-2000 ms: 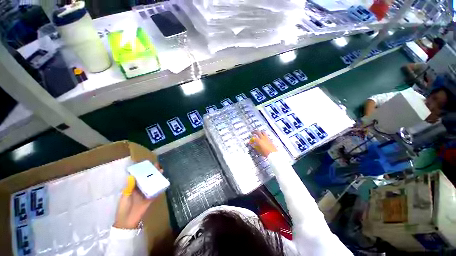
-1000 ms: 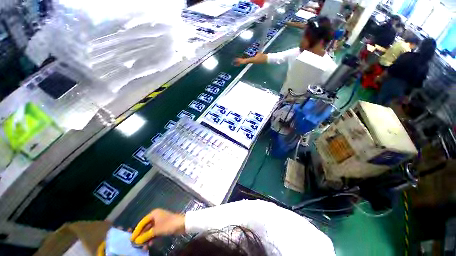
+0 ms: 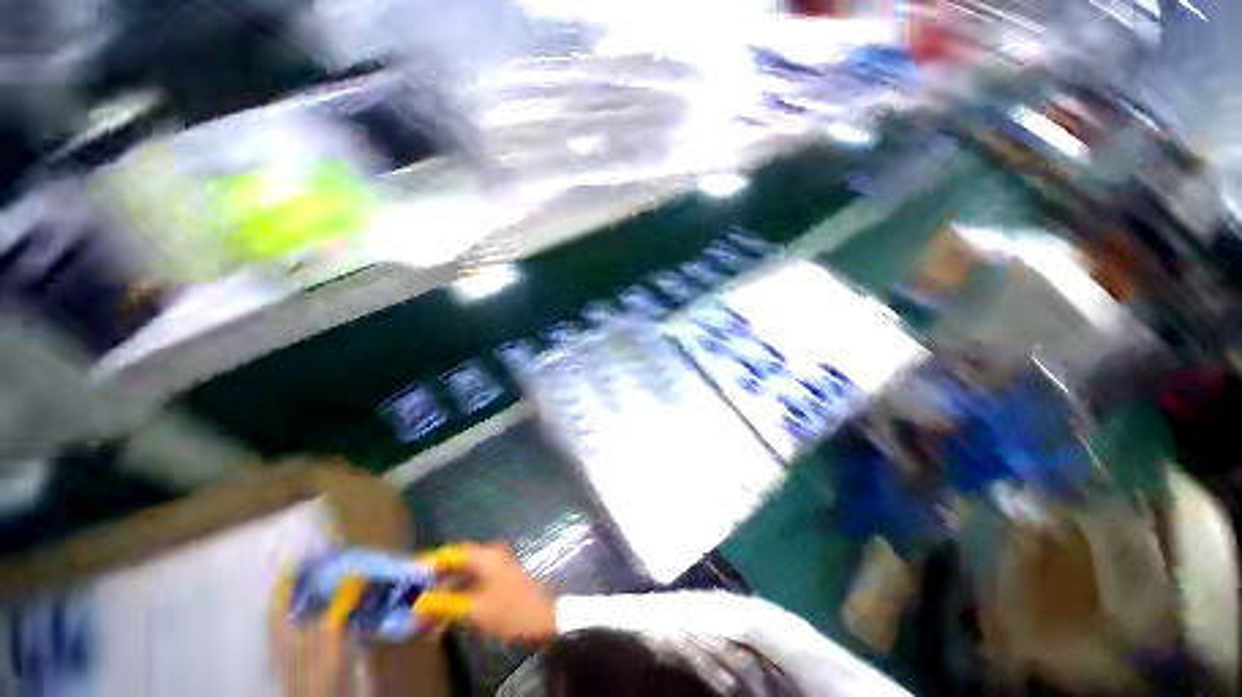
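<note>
The frame is blurred. A blue-edged phone-sized unit (image 3: 388, 595) is held over the carton's near right side, its black and white detailed face showing. My right hand (image 3: 480, 592), with yellow-orange finger cots, grips its right end. My left hand (image 3: 324, 640) is low and partly blurred, a yellow fingertip against the unit's left part. The open brown carton (image 3: 341, 497) lies at the lower left, with a whitish tray (image 3: 191, 599) inside and a few dark-marked units at its far left.
Several units lie in a row on the green conveyor (image 3: 313, 375). A filled blister tray stack (image 3: 667, 463) and a white tray (image 3: 831, 320) with units sit right of the dark ribbed trays (image 3: 497, 497). A bright green pack (image 3: 293, 208) is on the shelf. A blurred person is at right.
The view has swung back left, bringing the carton into view. The unit now shows its detailed face instead of its plain one. My right hand, earlier on the tray stack, holds the unit.
</note>
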